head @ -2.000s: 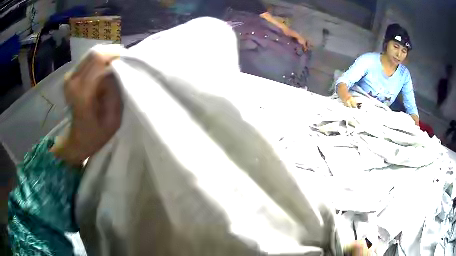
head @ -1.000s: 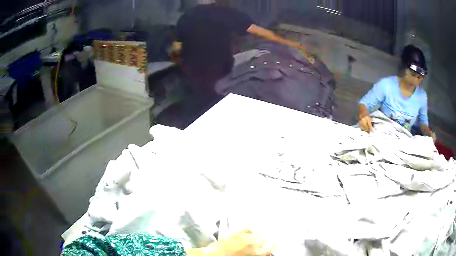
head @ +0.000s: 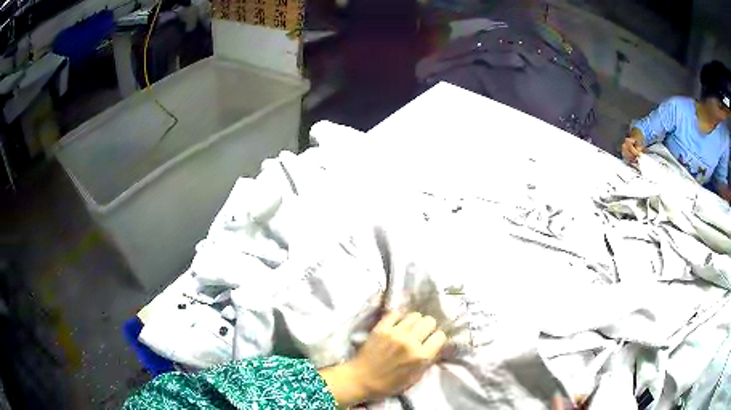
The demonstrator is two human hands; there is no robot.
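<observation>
A pale grey-white garment lies in front of me, bunched under my hands on the heaped cloth. My left hand, in a green patterned sleeve, is closed on a fold of it with the knuckles up. My right hand shows only as fingertips at the bottom edge; whether it holds anything cannot be seen. More pale garments are heaped at the left side of the table, with dark buttons near their lower left edge. A small dark label shows at the bottom right.
A big pale plastic bin stands on the left. The white table reaches away from me, with more pale garments at the right. Across it a person in a blue top handles cloth. Dark garments are heaped beyond.
The garment held up earlier is down on the table. My left hand has come down from the upper left and now grips cloth. The view has turned downward and left, showing more of the bin.
</observation>
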